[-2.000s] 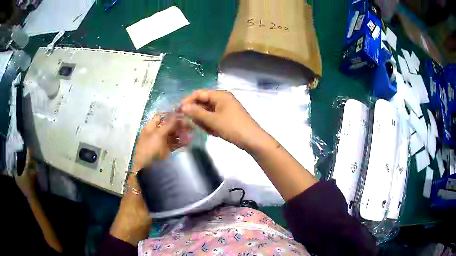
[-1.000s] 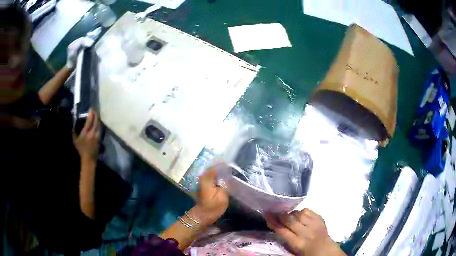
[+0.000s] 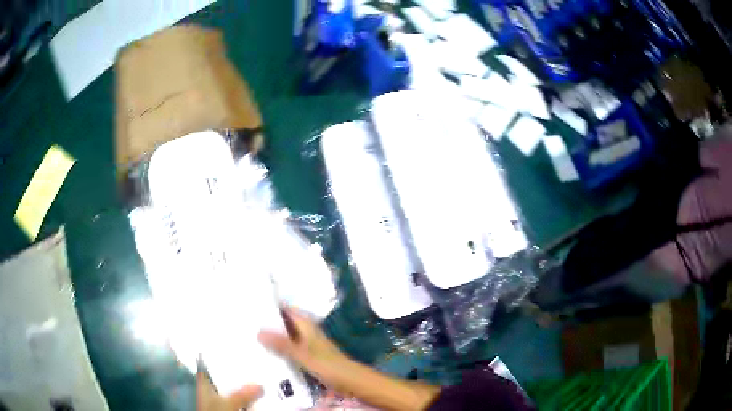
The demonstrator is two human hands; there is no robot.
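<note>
A white rounded-end laminator (image 3: 217,265) lies lengthwise over the glaring white stack of plastic bags (image 3: 309,277), with its far end near the mouth of the brown carton sleeve (image 3: 172,84). Glare hides whether film covers it. My left hand (image 3: 227,396) grips its near end from the left, cut off by the bottom edge, thumb on top. My right hand (image 3: 309,345) holds its right side near the same end. A small dark switch mark shows between my hands. Bagged laminators (image 3: 437,193) lie side by side to the right, with crinkled film at their near ends.
White slips (image 3: 526,132) are scattered at upper right, beside a blue tray (image 3: 614,148) and blue boxes (image 3: 578,36). A green crate (image 3: 610,391) and brown carton (image 3: 630,345) are at lower right, near another person. The off-white board (image 3: 40,321) is at left, below a pale yellow sheet (image 3: 44,191).
The view has swung right. The laminator, held near my body on its side in film, now lies white face up over the bag stack. My hands have moved to its near end.
</note>
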